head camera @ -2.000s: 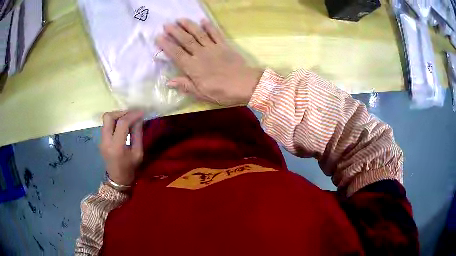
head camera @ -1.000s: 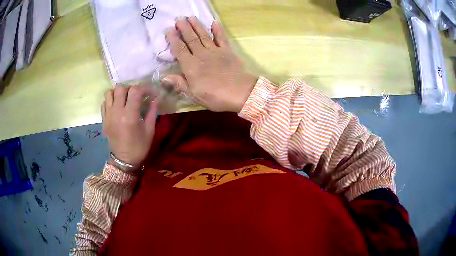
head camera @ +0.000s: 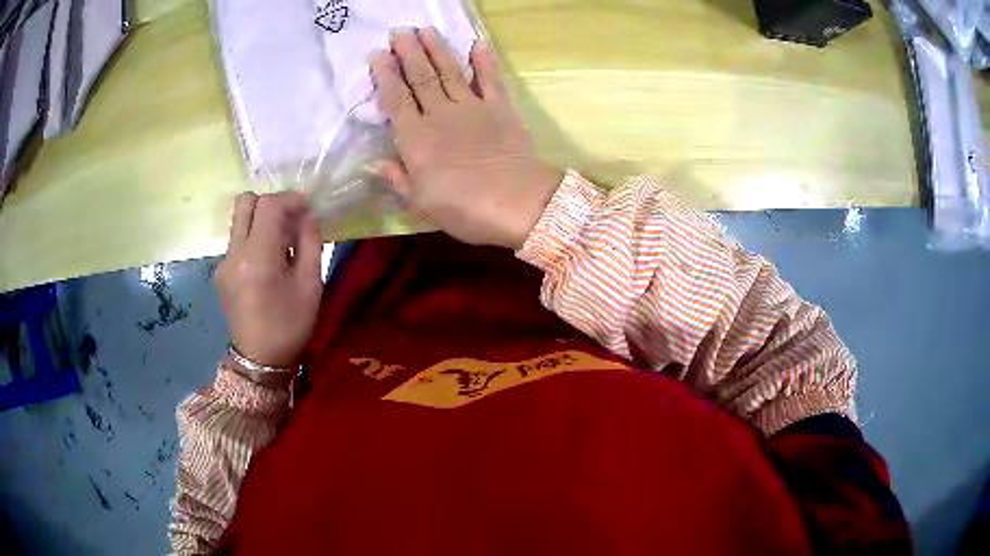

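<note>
A poly bag (head camera: 293,98) with a pale pink pouch inside and a black printed mark lies flat on the table, its clear bag flap (head camera: 353,179) towards me at the table's front edge. My left hand (head camera: 274,266) is at the near left corner of the flap, fingers curled and pinching the clear film. My right hand (head camera: 461,141) lies palm down on the lower right of the bag, fingers slightly apart, pressing it and holding nothing. The film between the hands is pulled into creases. The bag's far end is cut off by the picture's edge.
Unpacked folded pouches (head camera: 76,60) stand at the far left of the yellow wood-grain table (head camera: 695,130). A black tape dispenser (head camera: 814,20) is at the back right. Packed pouches (head camera: 947,130) lie at the right edge. A blue stool (head camera: 38,342) is on the floor at lower left.
My left hand moved up onto the flap, then slightly back down, with the film now pulled into creases. My right hand stays on the bag. The view has shifted a little.
</note>
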